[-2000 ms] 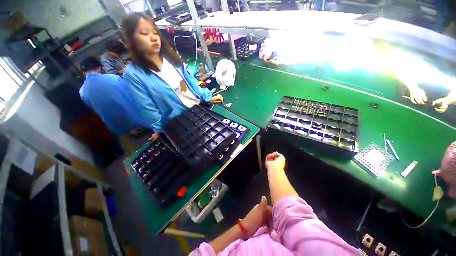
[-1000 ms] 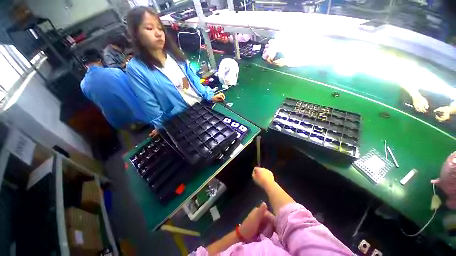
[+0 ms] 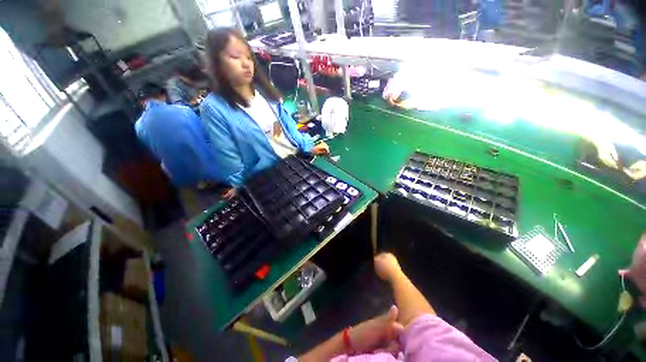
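My right hand (image 3: 387,266) is held out in front of the benches, its fingers curled and nothing seen in it. My left hand (image 3: 387,327), with a red band at the wrist, lies against my right forearm; its fingers are partly hidden. Neither hand touches a tray. A black tray stack (image 3: 294,194) sits tilted on the left green bench (image 3: 338,242), partly over another black parts tray (image 3: 234,244). Small white square modules (image 3: 342,186) show behind the stack. A parts tray with small gold-coloured parts (image 3: 457,187) lies on the right green bench.
A person in a blue smock (image 3: 237,127) stands behind the left bench, another sits behind. A white perforated plate (image 3: 538,249) and thin tools (image 3: 564,235) lie on the right bench. An open white bin (image 3: 294,293) is under the left bench. Shelves with boxes (image 3: 124,329) stand at lower left.
The view has shifted, so the benches sit lower and further right in the picture. My hands stay close together, my right hand slightly lower than two seconds ago. The trays have not moved on the benches.
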